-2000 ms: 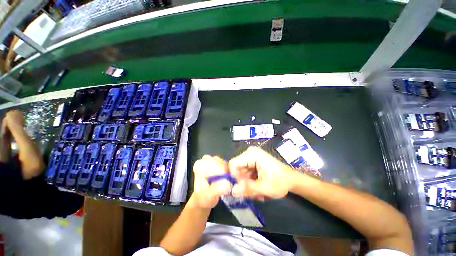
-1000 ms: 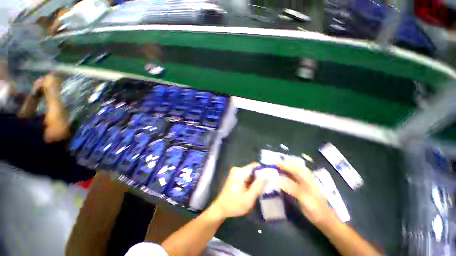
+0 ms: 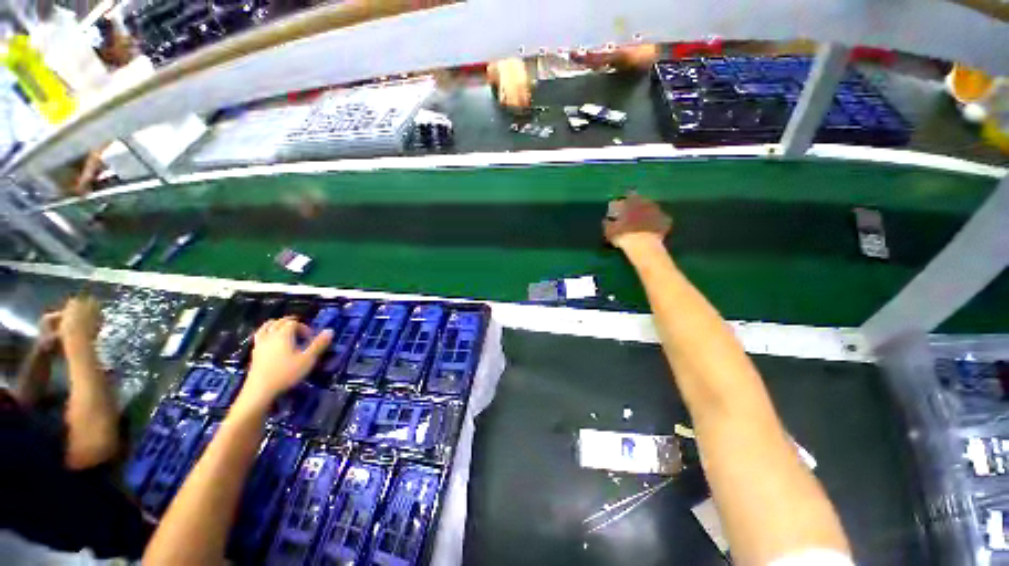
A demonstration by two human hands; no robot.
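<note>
My left hand (image 3: 283,354) is over the black housing tray (image 3: 474,426), its fingers against or just beside a blue phone housing (image 3: 328,320); whether it grips one is unclear. My right hand (image 3: 638,221) is stretched over the green conveyor belt (image 3: 443,227), fingers curled and blurred. A small dark edge shows at its fingertips, but what is under the hand is hidden. A phone (image 3: 562,290) lies on the belt's near edge. A pale board assembly (image 3: 628,451) lies on the mat beside thin tweezers (image 3: 628,503). My right forearm partly hides other boards.
Clear board tray (image 3: 979,453) at right. Other phones (image 3: 871,233) lie on the belt. A white post (image 3: 940,276) rises at right, with a rail (image 3: 498,55) across the top. Another worker's arm (image 3: 89,387) is at left; hands and a black tray (image 3: 775,100) show beyond the belt.
The part-assembled phone is no longer between my hands. My left hand moved to the tray, my right out over the belt. A phone now lies at the belt's near edge. The view shifted.
</note>
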